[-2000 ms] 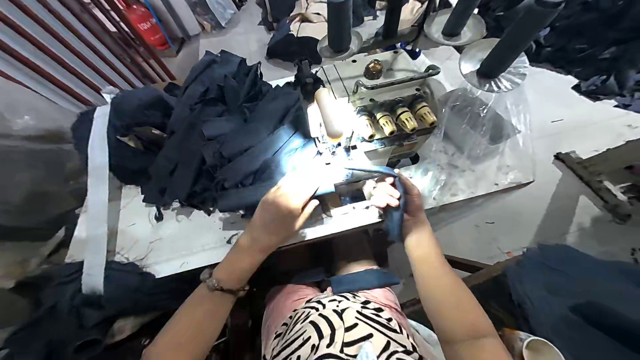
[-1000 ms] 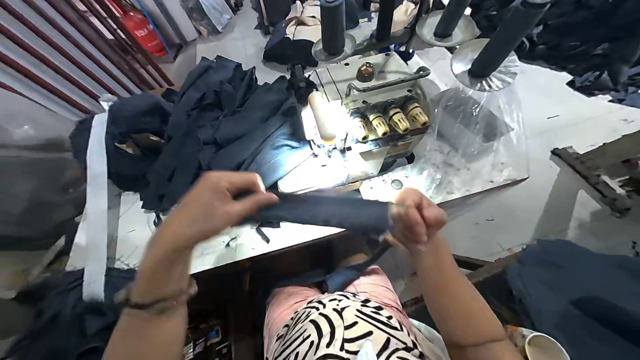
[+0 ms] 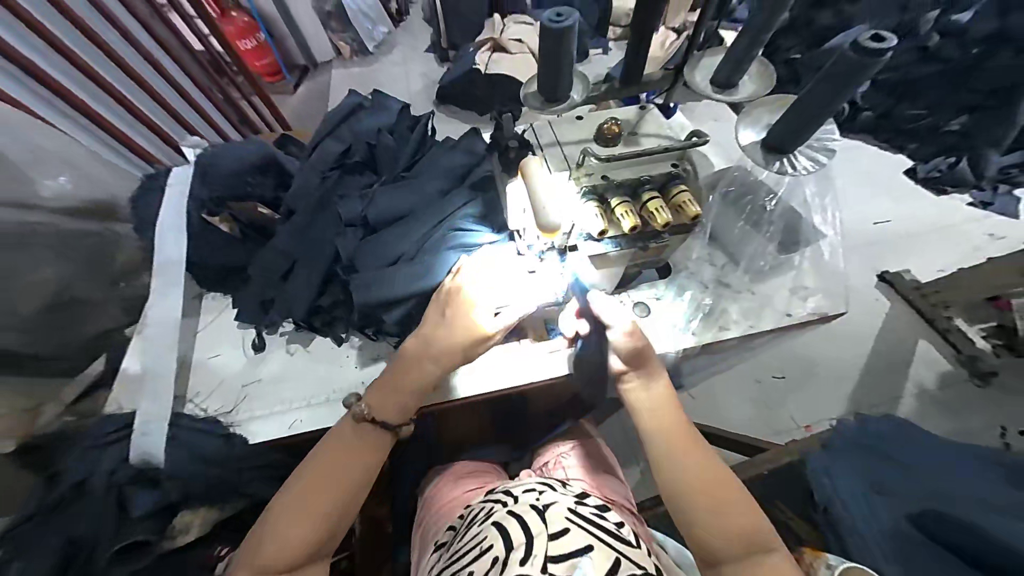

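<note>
An overlock sewing machine (image 3: 640, 152) with several yellow tension dials stands on the white table, its lamp glaring over the needle area. My left hand (image 3: 472, 308) lies at the left of the needle area; glare hides its fingertips and whatever is under them. My right hand (image 3: 616, 336), just below and right of the needle, grips a dark blue fabric strip (image 3: 590, 360) that runs from the needle area down over the table's front edge. Left of the machine, a heap of dark fabric pieces (image 3: 384, 208) reaches close to my left hand.
Dark thread cones (image 3: 558, 56) stand on metal discs behind the machine. A clear plastic bag (image 3: 768, 240) lies right of it. A white band (image 3: 164, 320) hangs at the left over dark cloth. More blue fabric (image 3: 920, 496) is at the lower right, a red cylinder (image 3: 250, 40) at the back left.
One second ago both hands held a dark strip stretched in front of the machine. Both have moved up to the needle area, and the strip now hangs down by my right hand.
</note>
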